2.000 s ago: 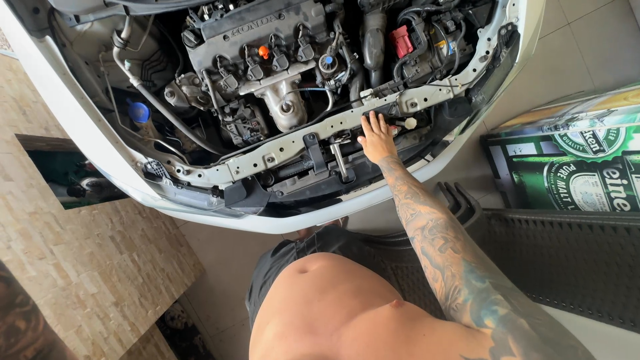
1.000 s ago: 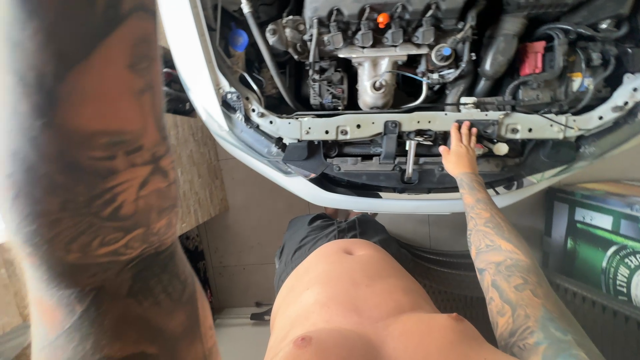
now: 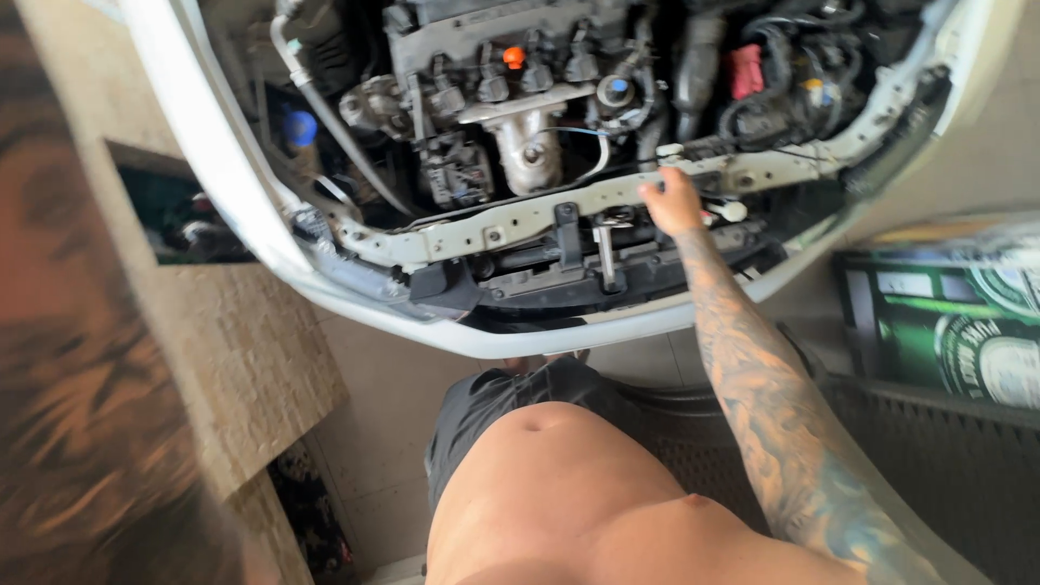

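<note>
My right hand (image 3: 674, 201) rests on the pale metal radiator support (image 3: 601, 193) at the front of a car's engine bay. Its thumb and a finger show on the bar; the rest of the grip is unclear, and no tool shows in it. Close by are a white cap (image 3: 734, 212) and the hood latch (image 3: 608, 236). Behind the bar sits the engine (image 3: 504, 57) with an orange dipstick handle (image 3: 513, 57) and a silver heat shield (image 3: 524, 150). My left forearm (image 3: 97, 366) fills the left edge, blurred; my left hand is out of view.
The white front bumper (image 3: 504, 343) curves between my body and the engine bay. A blue reservoir cap (image 3: 301, 127) is at the bay's left. A green printed box (image 3: 959, 317) and a dark woven surface (image 3: 934, 439) lie right; a tiled wall (image 3: 260, 382) stands left.
My right hand's fingers, spread over the support before, are now more curled on it. The left forearm, large in view one second ago, has moved further toward the left edge. The view has shifted.
</note>
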